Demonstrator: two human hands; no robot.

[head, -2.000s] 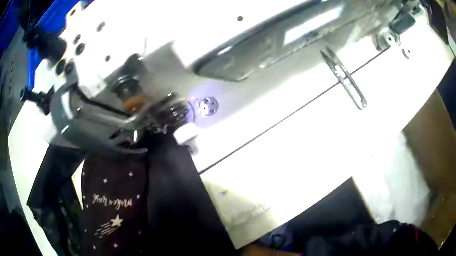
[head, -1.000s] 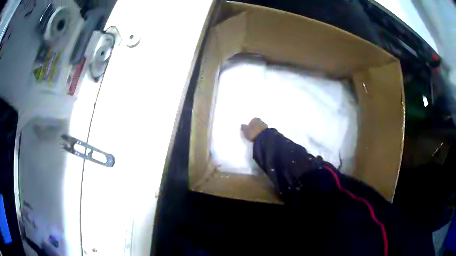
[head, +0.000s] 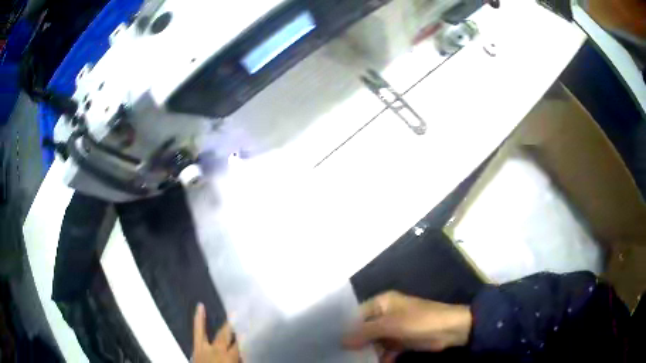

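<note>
My right hand (head: 407,323) is at the bottom centre, its fingers closed on the edge of a thin, slightly see-through white sheet (head: 301,327). The sheet is blurred and stretches up toward the needle area, partly over the black fabric (head: 159,248). My left hand (head: 214,346) is at the bottom edge, partly cut off, at the left edge of the sheet, with fingers apart over the black fabric. The sewing machine (head: 142,163) stands at the upper left, its needle area above the fabric's far end. Camouflage fabric (head: 83,319) hangs at the lower left.
Silver thread snips (head: 397,105) lie on the white table (head: 340,205) right of the needle. An open cardboard box (head: 577,152) with white sheets stands at the right. A blue crate (head: 85,42) is behind the machine. Part of another person's skin may show at the upper right corner.
The view has swung back from the box to the machine. My right hand has left the box and now holds a white sheet over the black fabric. My left hand has come into view.
</note>
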